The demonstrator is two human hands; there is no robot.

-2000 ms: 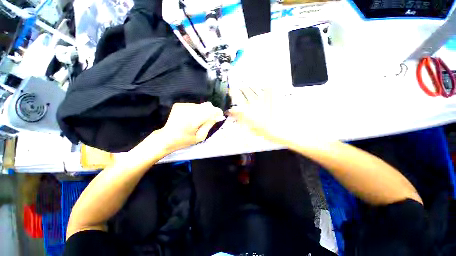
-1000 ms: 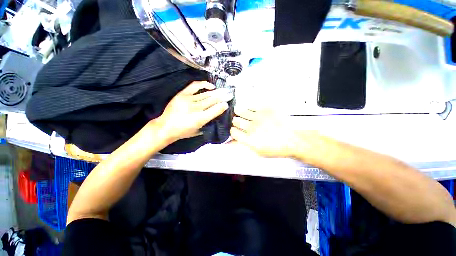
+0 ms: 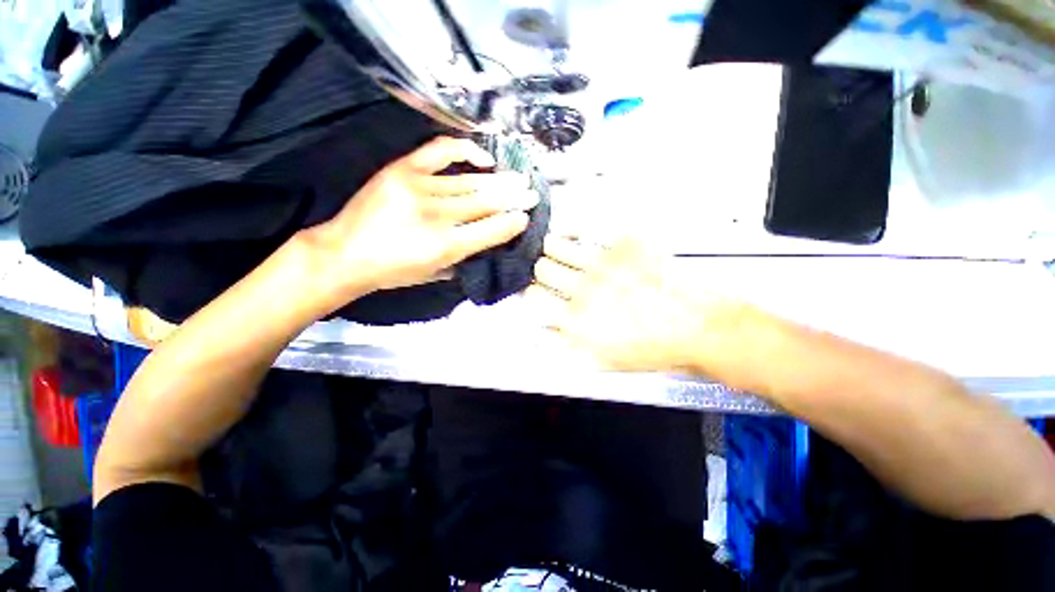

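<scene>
A black pinstriped garment piece lies heaped on the white sewing table, left of the needle area. My left hand lies on its right end, fingertips pressing the cloth just in front of the presser foot. My right hand is beside the cloth's right edge, fingers bent, fingertips close to or touching the edge. Whether it pinches the cloth is hard to tell; the hand is overexposed. The needle itself is not clear.
A black phone lies right of the needle. A black fabric strip hangs over the machine head. The sewing table's marked front edge curves across. Blue crates stand below it. A curved metal guide is left of the needle.
The view has moved closer and shifted. My hands have gone from meeting at a narrow edge to lying apart, the left on the cloth, the right beside it. More cloth lies in front of the foot.
</scene>
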